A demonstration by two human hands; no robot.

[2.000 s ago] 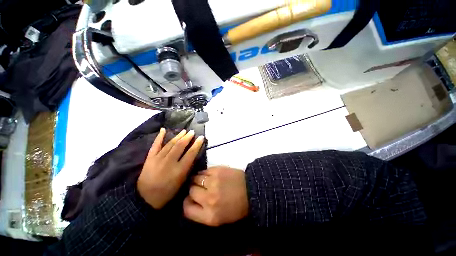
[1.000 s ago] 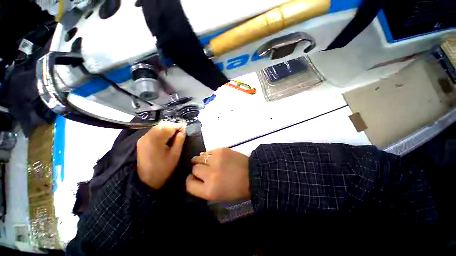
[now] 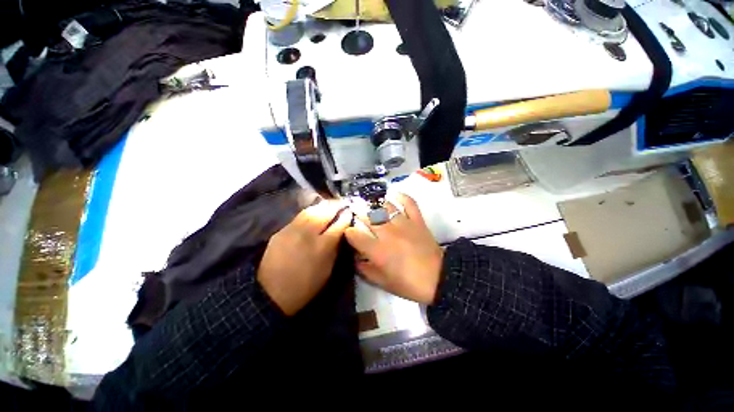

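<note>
A dark garment piece (image 3: 233, 221) lies on the white table left of the needle and runs down toward my lap. My left hand (image 3: 310, 249) pinches its edge just below and left of the presser foot (image 3: 375, 201). My right hand (image 3: 396, 248) is beside the foot, its fingertips close to my left fingers at the cloth edge. The needle point and the seam under my fingertips are hidden. The white sewing machine head (image 3: 515, 68) stands above both hands.
Dark garments (image 3: 121, 68) are heaped at the upper left. A wooden-handled tool (image 3: 547, 109) lies along the head. A clear-wrapped packet (image 3: 489, 172) and a small orange item (image 3: 429, 174) are on the bed. An open tray (image 3: 644, 221) is at right.
The view has shifted, so the machine head shows more from above. My right hand has moved up beside the presser foot, close to my left hand, which still pinches the cloth.
</note>
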